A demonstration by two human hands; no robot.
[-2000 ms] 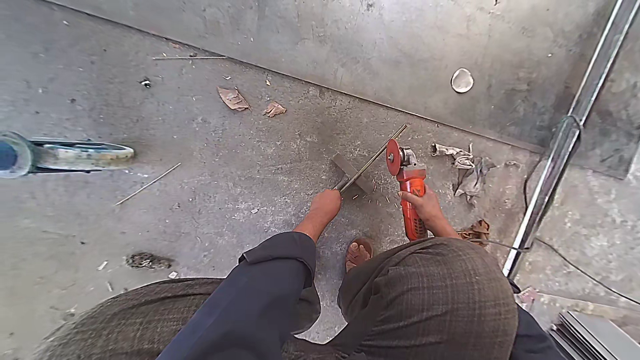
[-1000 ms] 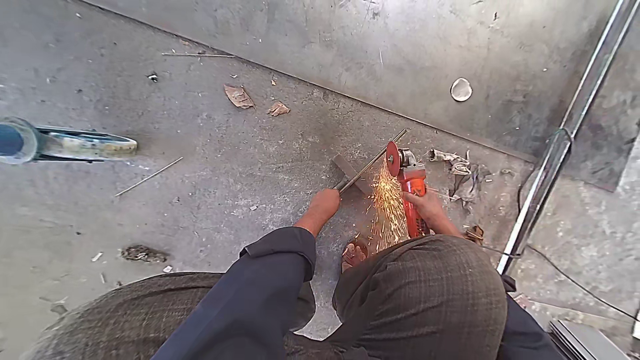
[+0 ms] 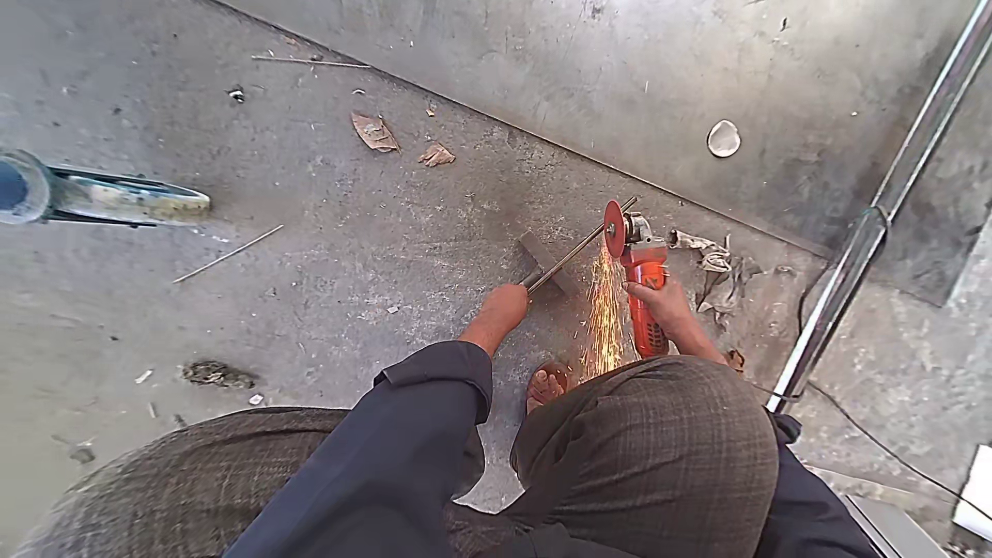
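My left hand (image 3: 505,307) grips the near end of a thin metal rod (image 3: 573,252), which slants up and to the right over a short flat metal piece (image 3: 545,262) on the floor. An orange angle grinder (image 3: 646,298) is held by its body in my right hand (image 3: 665,308). Its red disc (image 3: 614,229) meets the rod close to the far end, and a stream of sparks (image 3: 605,318) falls from there toward my sandalled foot (image 3: 547,385).
A large metal sheet (image 3: 589,70) lies beyond the rod. At the right are a shiny metal bar (image 3: 876,209), a black cable (image 3: 868,434) and crumpled scraps (image 3: 725,271). A blue-and-white object (image 3: 128,198) stands at the left, near a loose thin rod (image 3: 229,254).
Two seconds ago no sparks showed; one second ago they streamed from the disc, and they still do. Both hands keep their holds on rod and grinder.
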